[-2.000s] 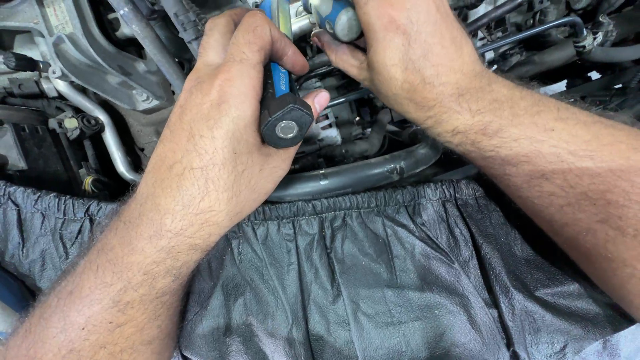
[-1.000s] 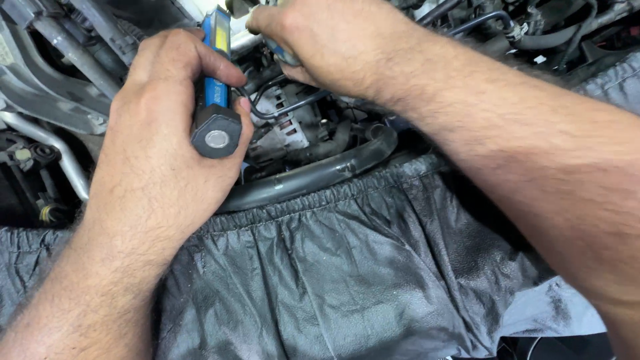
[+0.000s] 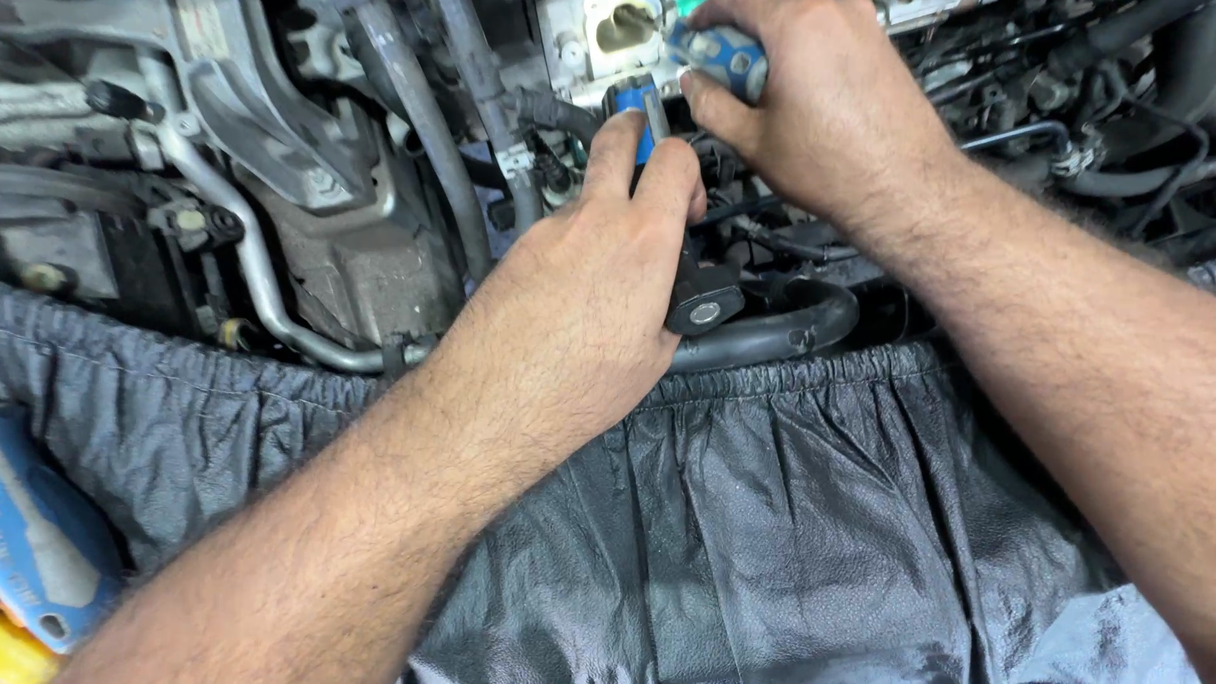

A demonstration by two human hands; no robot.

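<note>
My left hand (image 3: 608,256) is closed around a blue and black work light (image 3: 705,302), whose black end cap points toward me; its far end is near a lit metal port (image 3: 622,36) in the engine. In my right hand (image 3: 817,104) is a blue tool handle (image 3: 727,59), gripped between fingers and thumb just right of that port. The handle's working end is mostly hidden, with a greenish part showing by my fingers. What lies inside the port is too small to tell.
A black fender cover (image 3: 760,503) with a gathered edge drapes the front of the engine bay. Behind it run a black rubber hose (image 3: 769,337), a metal pipe (image 3: 256,256) and a cast bracket (image 3: 275,114). A blue and grey tool (image 3: 47,541) lies at the lower left.
The view has shifted, bringing the port and more of the left engine bay into sight. Both hands keep hold of the light and the blue handle.
</note>
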